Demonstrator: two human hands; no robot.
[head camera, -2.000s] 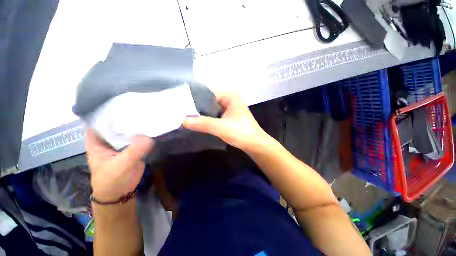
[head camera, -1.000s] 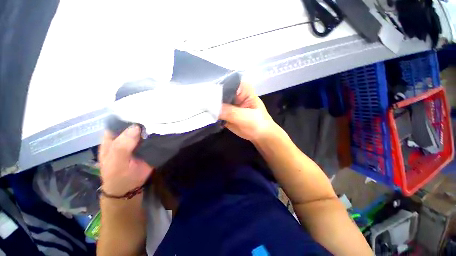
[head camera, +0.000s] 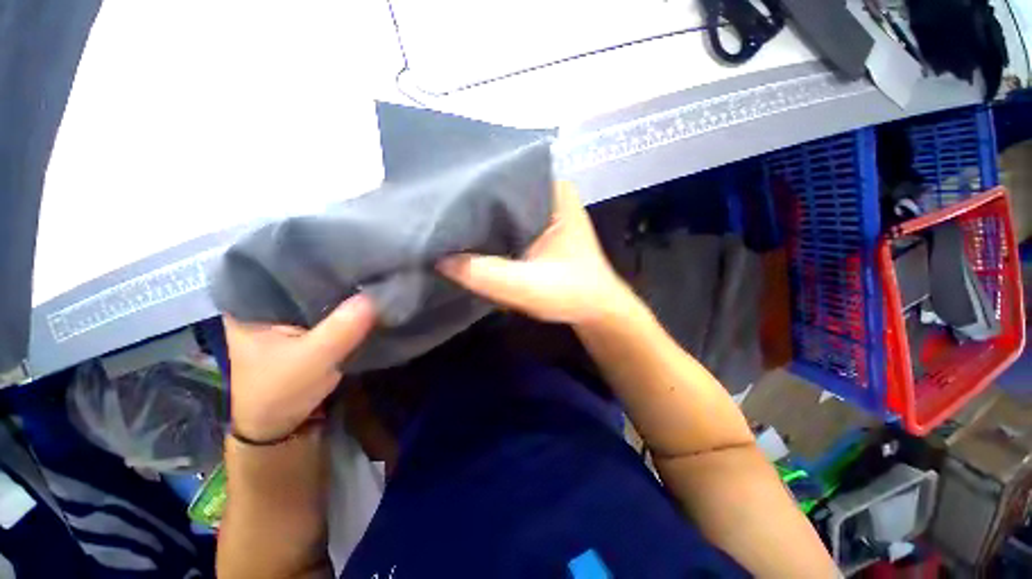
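A dark grey garment panel (head camera: 385, 232) is held in both hands over the front edge of the white table (head camera: 226, 102). It is curved and gathered, with its grey side up, and a flat corner of it lies on the table behind. My left hand (head camera: 292, 368) grips its lower left part, thumb on top and fingers hidden underneath. My right hand (head camera: 543, 271) grips its right part, thumb on top and the other fingers mostly hidden behind the cloth.
A printed ruler (head camera: 702, 119) runs along the table edge. Black shears (head camera: 741, 28), grey pieces (head camera: 832, 40) and a black bundle (head camera: 956, 45) lie at the upper right. Long grey cloth (head camera: 34, 147) is at the left. A red basket (head camera: 956, 402) and blue crates (head camera: 832, 260) stand below right.
The panel's white side, up before, is now out of sight and the grey side shows. The hands stay on the cloth, and my left thumb has moved right, closer to my right thumb.
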